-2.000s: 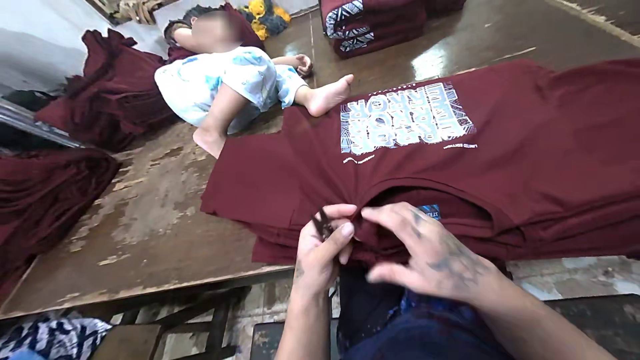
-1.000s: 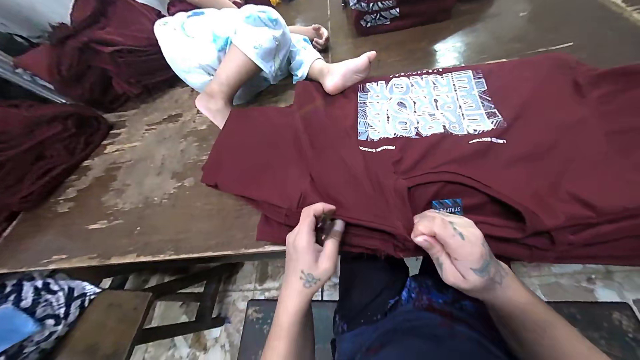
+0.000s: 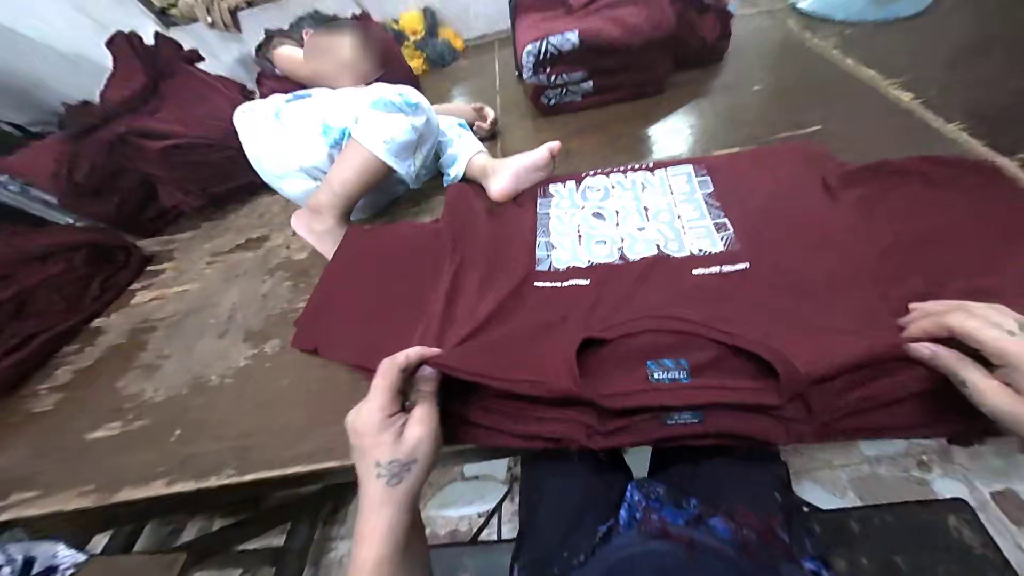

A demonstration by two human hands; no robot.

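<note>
A maroon T-shirt [image 3: 512,320] with a white and grey print lies spread on top of a stack of maroon shirts [image 3: 520,420], its neckline toward me. My left hand [image 3: 400,408] pinches the near edge of the top shirt at the shoulder, left of the neck opening. My right hand [image 3: 968,352] rests at the near edge on the right, fingers slightly apart on the cloth; whether it grips any is unclear. A label [image 3: 668,370] shows inside the collar.
A small child [image 3: 344,136] lies on the wooden table [image 3: 192,320], one foot touching the printed shirt. Folded maroon shirts [image 3: 624,48] are stacked at the back. Heaps of maroon cloth [image 3: 160,136] lie at the left. A stool [image 3: 904,532] stands below the table at right.
My hands, close together at the collar two seconds ago, are now wide apart, the right one far to the right along the shirt's near edge. The neckline lies more open.
</note>
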